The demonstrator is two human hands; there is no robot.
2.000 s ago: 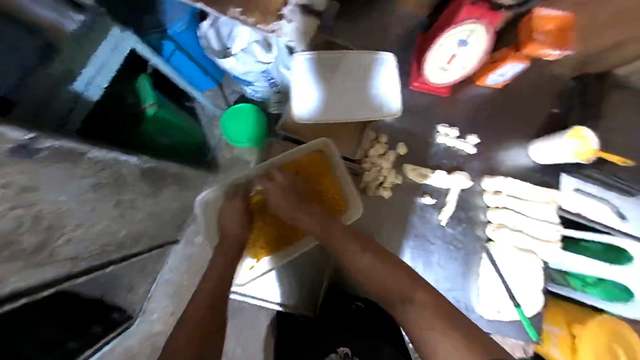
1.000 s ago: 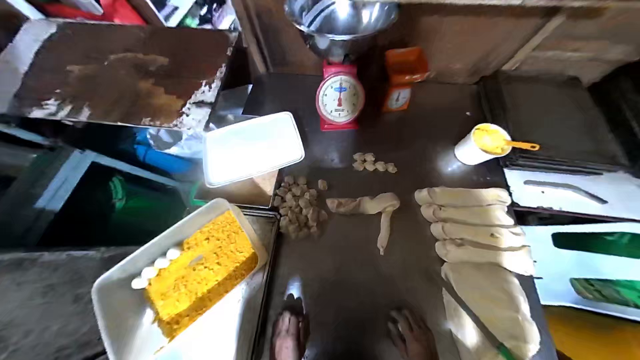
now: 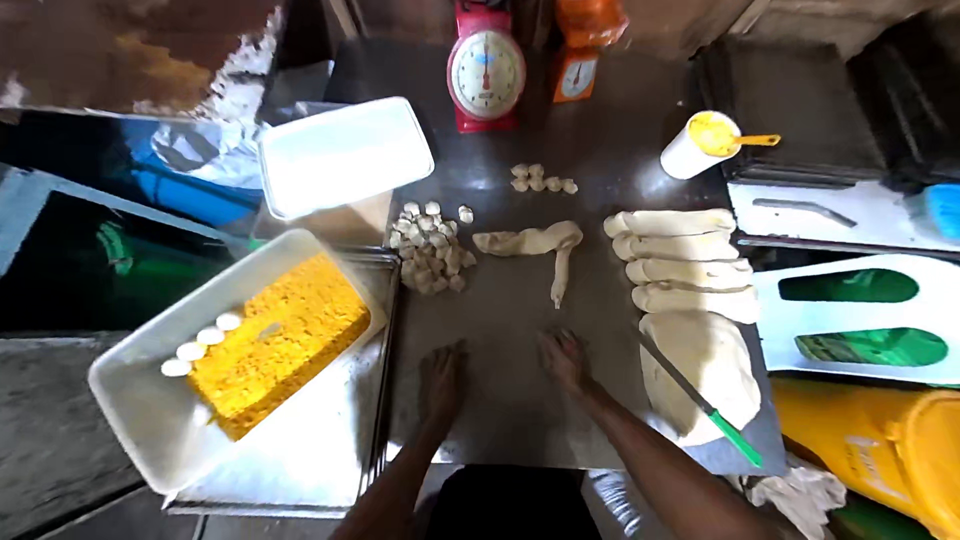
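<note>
On the dark worktop (image 3: 495, 427), my left hand (image 3: 442, 379) and my right hand (image 3: 566, 360) rest apart, fingers spread and holding nothing. Above them lies a bent strip of dough (image 3: 525, 241). A heap of small dough pieces (image 3: 431, 251) is left of it, and a few more dough pieces (image 3: 540, 180) lie behind. Dough rolls (image 3: 682, 259) are lined up at the right, with a flat slab of dough (image 3: 697, 360) nearest me. A green-handled knife (image 3: 686, 386) lies across the slab. At the left, a plastic tub (image 3: 135, 420) holds a block of yellow-orange crumbly filling (image 3: 277, 337) and several white balls (image 3: 202, 345).
The tub sits on a metal tray (image 3: 300, 465). Behind stand a white rectangular lid (image 3: 345, 157), a red dial scale (image 3: 486, 75) and an orange scale (image 3: 576, 75). At the right are a white cup with yellow contents (image 3: 694, 150), dark trays (image 3: 795, 105) and a yellow container (image 3: 847, 435).
Two seconds ago both hands were in the tub of yellow filling; by one second ago they were at the worktop. They have since moved slightly farther onto it. The view has shifted largely.
</note>
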